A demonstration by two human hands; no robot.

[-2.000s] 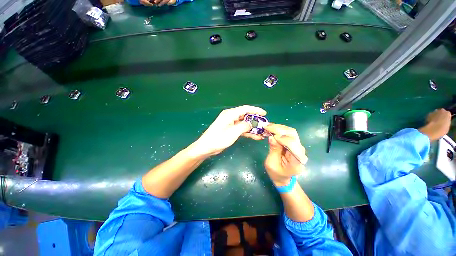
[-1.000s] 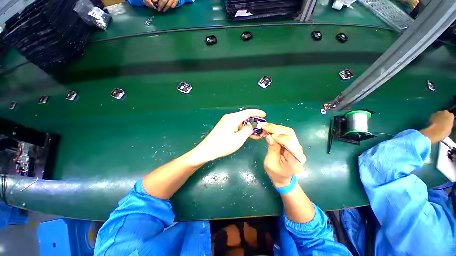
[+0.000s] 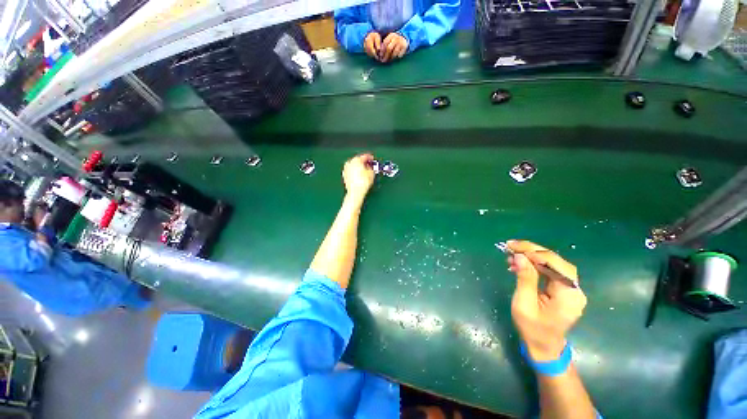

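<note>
My left hand (image 3: 359, 177) is stretched out over the far part of the green bench, its fingertips closed on a small silver-and-black electronic module (image 3: 375, 166), which the fingers partly cover. Another such module (image 3: 391, 169) lies right beside it on the green surface. My right hand (image 3: 547, 303), with a blue band on the wrist, holds thin tweezers (image 3: 559, 272) above the bench, tips pointing left. I cannot tell whether anything is between the tips.
More modules (image 3: 522, 171) lie in a row on the green bench (image 3: 459, 233), with dark ones (image 3: 500, 96) farther back. Pale specks lie before me. A solder wire reel (image 3: 711, 275) stands right, a black fixture (image 3: 176, 214) left. People sit opposite and at far left.
The view has turned left. My left hand has moved away from my right hand, out to the row, with a module at its fingers. My right hand keeps the tweezers.
</note>
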